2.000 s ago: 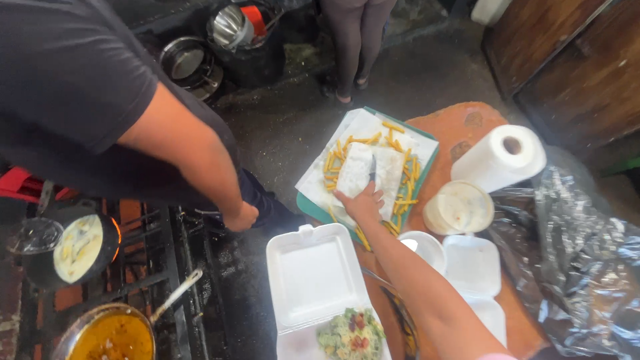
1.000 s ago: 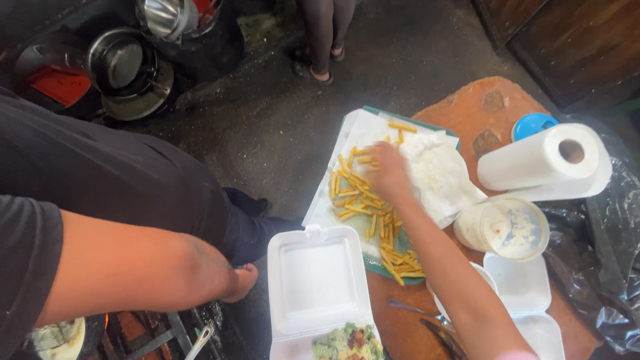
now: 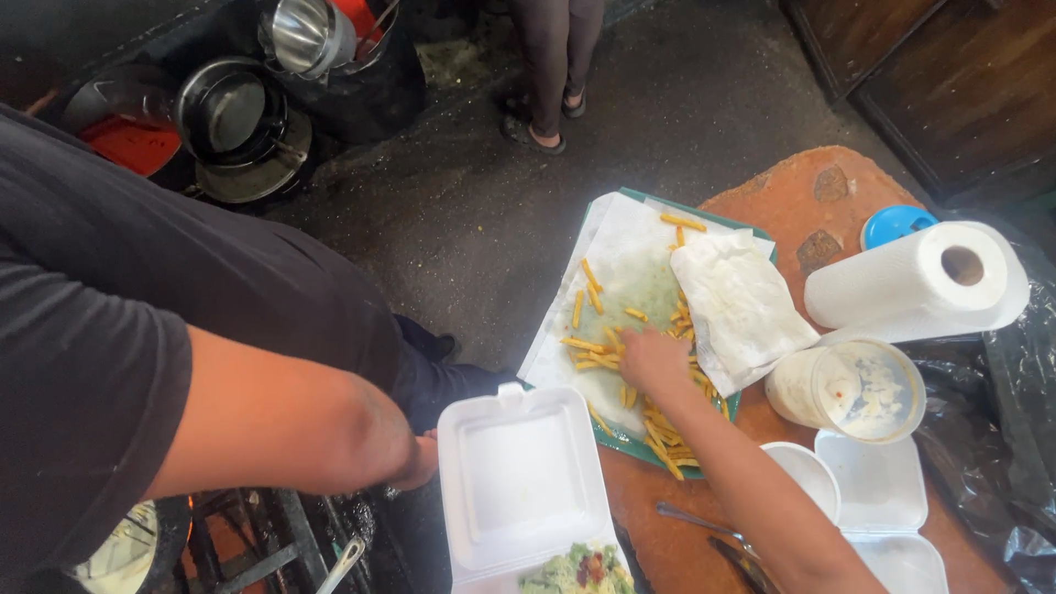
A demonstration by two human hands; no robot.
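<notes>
French fries [image 3: 664, 433] lie scattered on paper towels over a green tray [image 3: 635, 450]. Reaching in from the lower right, my right hand [image 3: 656, 360] touches the fries near the tray's middle; its fingertips are hidden, so I cannot tell whether it grips any. A folded paper towel [image 3: 738, 301] lies just right of this hand. In the bottom centre, an open white foam clamshell container [image 3: 520, 478] shows its bare lid, with a green salad with red bits [image 3: 577, 569] in the lower half. My left hand does not show.
Right of the tray are a paper towel roll [image 3: 907, 276], a plastic tub [image 3: 841, 392], a blue lid [image 3: 895, 227], a foam bowl [image 3: 804, 478], another foam container [image 3: 874, 478] and a fork [image 3: 701, 521]. A co-worker's arm [image 3: 289, 412] extends beside the stove [image 3: 280, 569]. Another person's legs [image 3: 549, 66] stand beyond.
Two seconds ago my right hand was on the folded paper towel over the fries; that towel now lies at the tray's right side. Since one second ago, the hand has moved toward the tray's near part.
</notes>
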